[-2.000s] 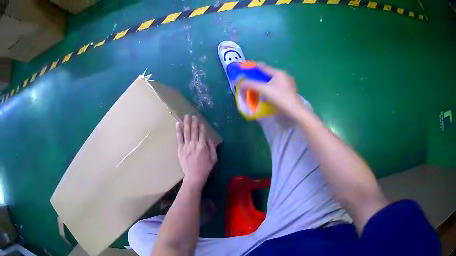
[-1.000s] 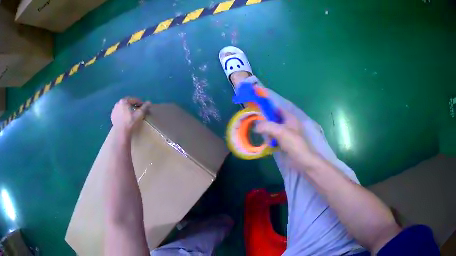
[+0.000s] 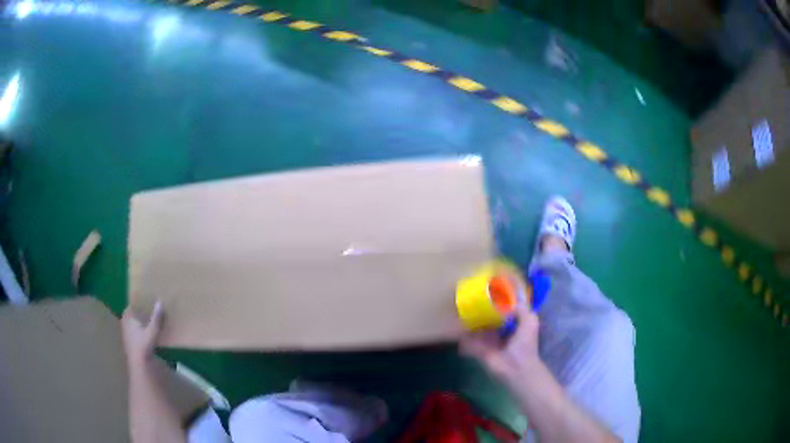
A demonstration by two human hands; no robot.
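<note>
A large brown shipping carton (image 3: pixel 303 260) lies on the green floor in front of me, its long side running left to right. A short shiny strip shows near the middle of its upper face. My left hand (image 3: pixel 143 333) is at the carton's near left corner, thumb on the face, the other fingers partly out of sight. My right hand (image 3: pixel 511 333) holds the blue tape dispenser (image 3: pixel 539 291) with its yellow tape roll and orange core, at the carton's right end. The right hand is slightly blurred.
Another brown cardboard piece (image 3: pixel 61 372) lies at the lower left. A red stool (image 3: pixel 442 420) shows between my legs. Yellow-black marking tape (image 3: pixel 468 84) crosses the floor. A carton with two white labels (image 3: pixel 745 164) stands at the right. A curled brown strip (image 3: pixel 85 253) lies at the left.
The carton has turned to lie crosswise in view. My left hand has moved from its top corner to the near left corner. My right hand has brought the tape dispenser to the carton's right end.
</note>
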